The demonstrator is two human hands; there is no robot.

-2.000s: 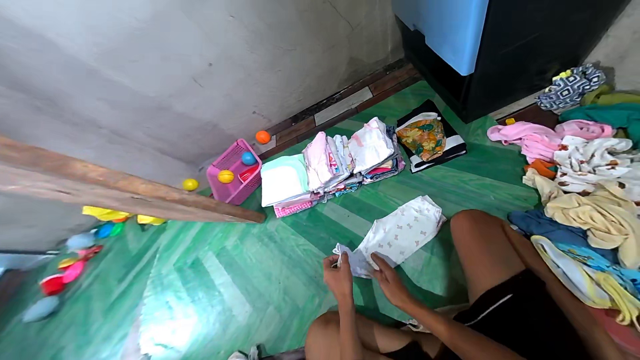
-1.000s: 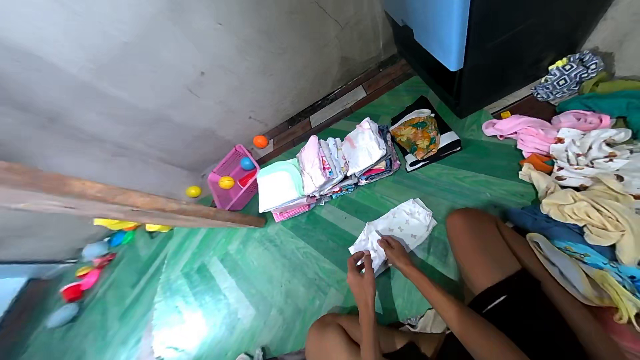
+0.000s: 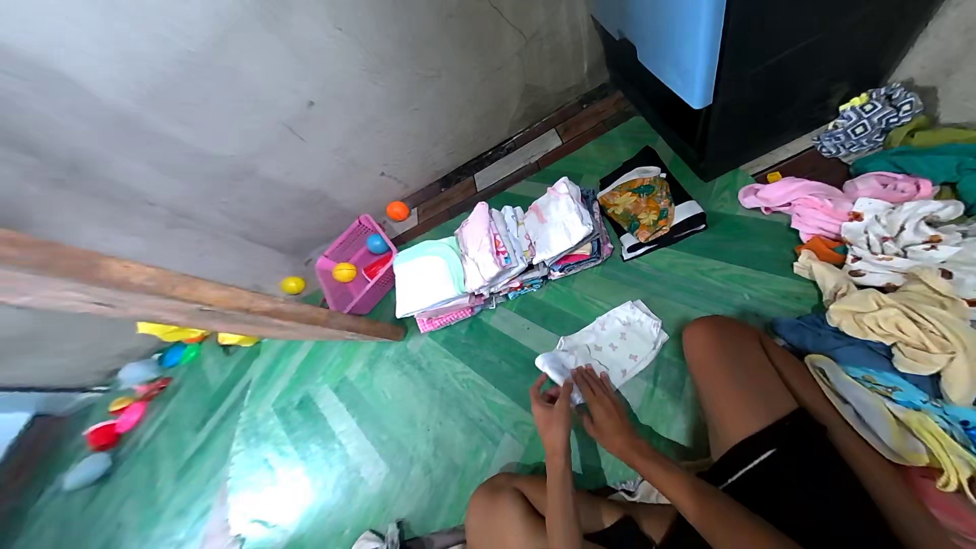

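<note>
A small white printed garment point(image 3: 621, 339) lies on the green floor in front of my knees, its near left end folded over. My left hand point(image 3: 553, 404) is at that folded end, thumb and fingers at the edge of the cloth; whether it pinches the cloth is hard to tell. My right hand point(image 3: 602, 404) rests on the garment with its fingers extended over the fold. Beyond the garment stand piles of folded clothes: one with a white and mint cloth point(image 3: 431, 278) on top, others topped by a pink garment point(image 3: 479, 248) and a white one point(image 3: 559, 217).
A black-and-white cloth with a floral piece point(image 3: 640, 206) lies right of the piles. Loose clothes point(image 3: 892, 305) are heaped at the right. A pink plastic basket point(image 3: 343, 297) with balls stands near a wooden post point(image 3: 305, 316). A black and blue cabinet point(image 3: 785, 69) stands behind.
The garment's left end, held up in my hands two seconds ago, now lies folded on the garment. My right hand has flattened onto the cloth.
</note>
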